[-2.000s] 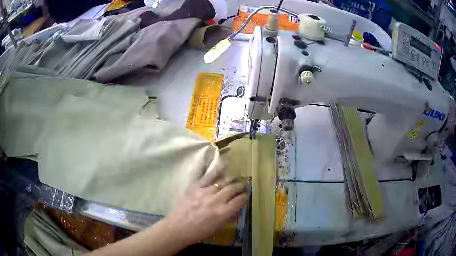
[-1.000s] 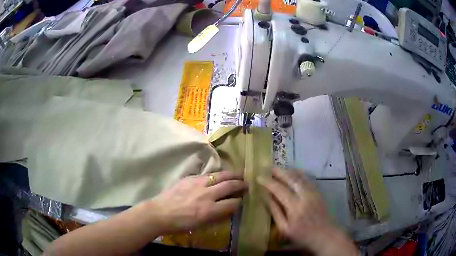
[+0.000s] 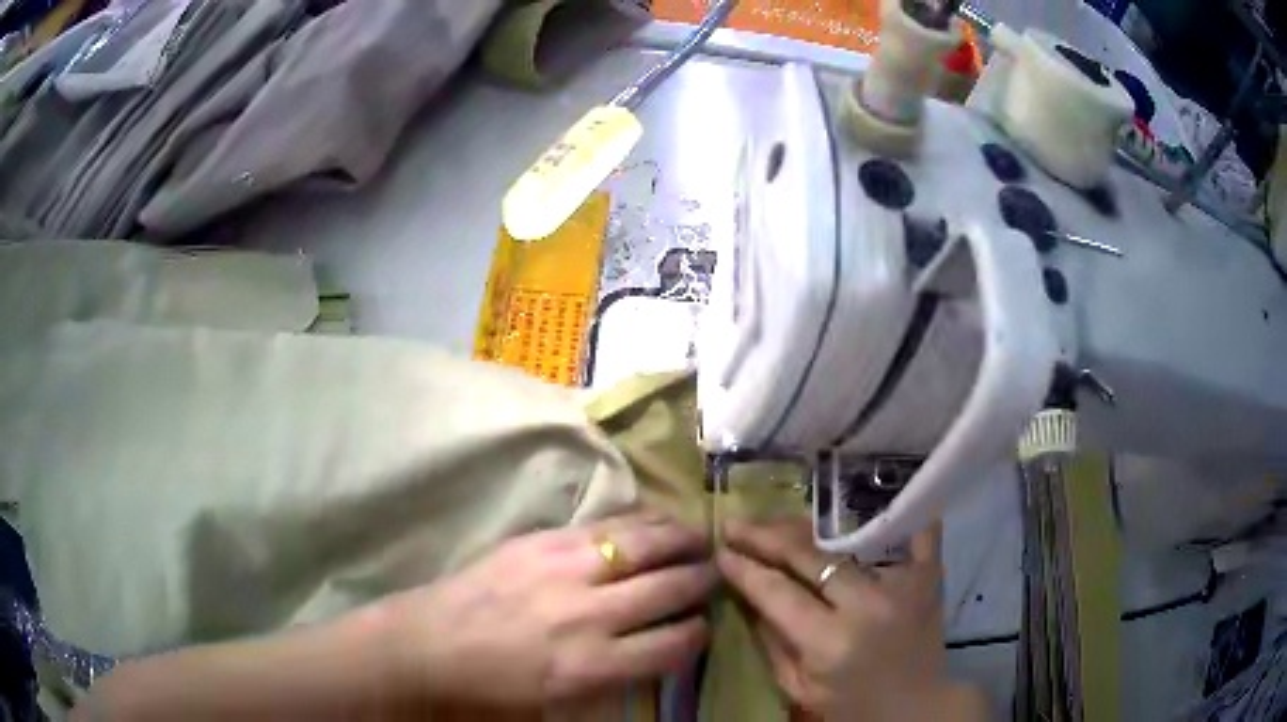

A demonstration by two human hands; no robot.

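Observation:
The pale khaki-green garment panel (image 3: 325, 466) spreads left of the sewing machine head (image 3: 819, 282). The darker olive band (image 3: 741, 656) runs under the machine head and towards me. My left hand (image 3: 565, 607), with a ring, lies on the cloth left of the seam, fingertips on the olive cloth. My right hand (image 3: 840, 614), also with a ring, holds the band from the right, its fingertips close to the left ones. Both hands are just in front of the machine head. The needle and presser foot are mostly hidden by the head.
Grey-brown garment pieces (image 3: 282, 106) are heaped at upper left. A pale lamp (image 3: 572, 172) hangs over an orange-yellow label (image 3: 544, 303). A strip bundle (image 3: 1080, 592) lies right of my right hand. Thread cones (image 3: 1066, 113) stand behind the head.
My view has moved closer to the machine head. My right hand came in from the right and now holds the band beside my left hand. My left hand stays on the cloth.

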